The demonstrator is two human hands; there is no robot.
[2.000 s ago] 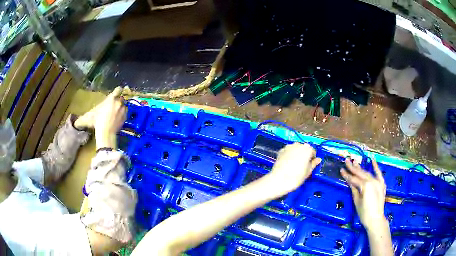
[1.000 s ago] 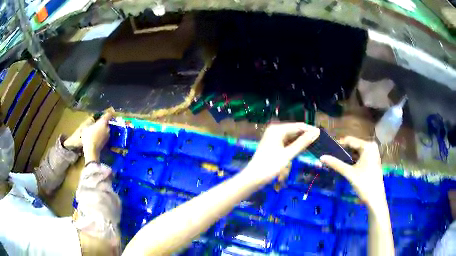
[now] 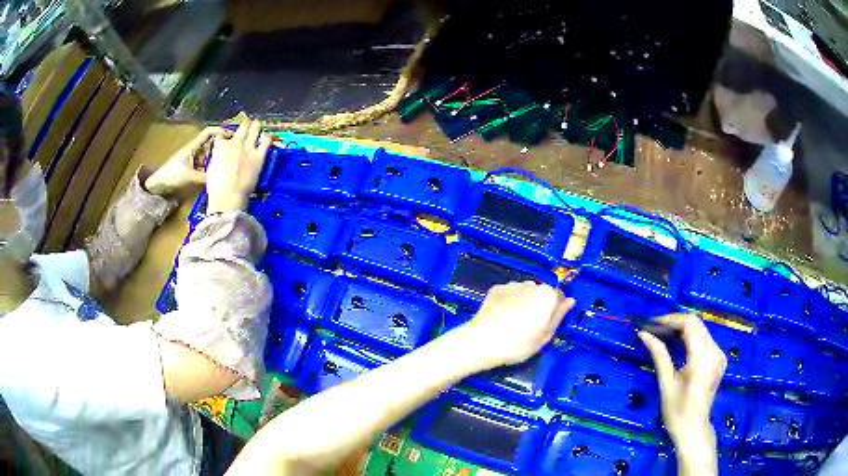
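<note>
My right hand (image 3: 690, 361) pinches a small dark solar panel (image 3: 658, 329) edge-on, above a blue housing (image 3: 602, 327) with dark blobs in its recess. A thin red wire runs left from the panel across the recess. My left hand (image 3: 523, 322) is at the housing's left end, fingers drawn together near the wire; I cannot tell if they pinch it. Just behind, a fitted housing (image 3: 637, 257) holds a dark panel, and another fitted housing (image 3: 514, 219) lies to its left. More fitted housings lie around my left hand and forearm.
Another person's hands (image 3: 232, 167) touch the rows' left end. Stacked cardboard trays (image 3: 79, 177) stand far left. Behind the rows are tan rope (image 3: 372, 110), a dark panel heap (image 3: 576, 74) with red wires, and a clear glue bottle (image 3: 770, 175). Printed cardboard (image 3: 409, 457) shows beneath the rows.
The panel that both my hands held up behind the rows is now lower, over the second row, in my right hand. My left hand has left it and moved down. The rear-row recess shows a panel.
</note>
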